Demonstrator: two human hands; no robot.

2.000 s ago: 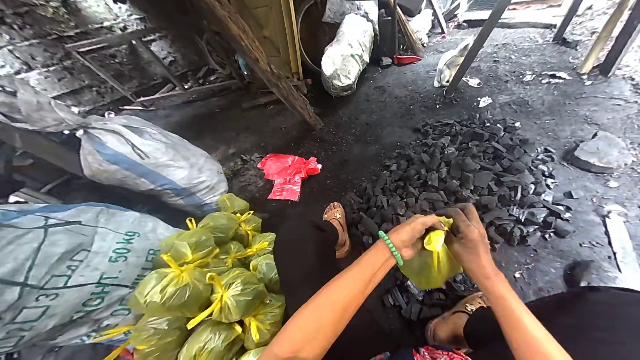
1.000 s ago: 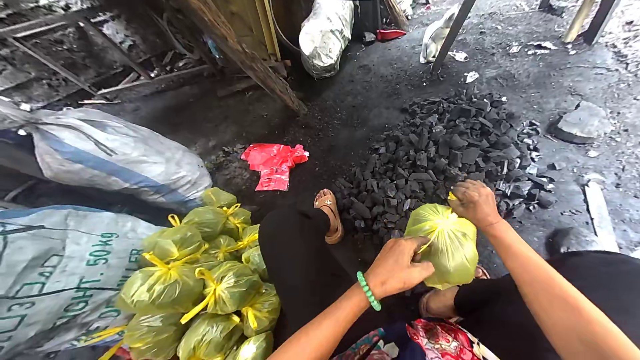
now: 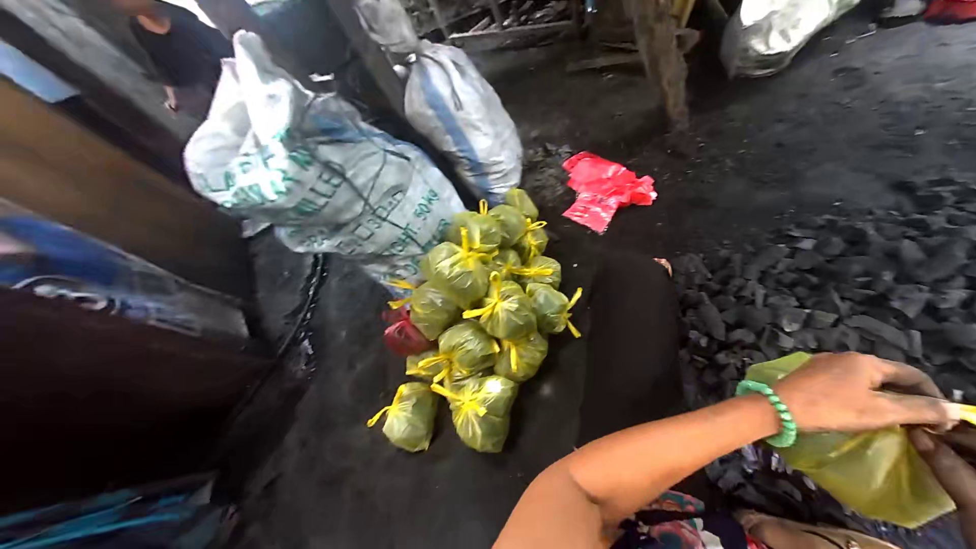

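At the lower right, my left hand [image 3: 862,393], with a green beaded bracelet at the wrist, pinches the gathered neck of a yellow-green plastic bag [image 3: 869,473]. My right hand [image 3: 945,457], partly cut off by the right edge, is closed on the same neck from the other side. The bag hangs over a heap of charcoal pieces [image 3: 862,290]; its contents are hidden. Left of my dark-clothed leg stand several tied yellow-green bags [image 3: 503,309] in a cluster, with a red bag [image 3: 404,335] at its left side.
Behind the cluster lean a large woven sack [image 3: 358,198] bearing green writing and a white-and-blue sack [image 3: 465,114]. A torn red plastic bag [image 3: 606,187] lies on the dark ground near a wooden post [image 3: 663,69]. A person [image 3: 183,53] is at the upper left. Dark panels stand at the left.
The view has swung left. A second ago my left hand supported the bag's body and my right was at its top; now both hands are together at its neck.
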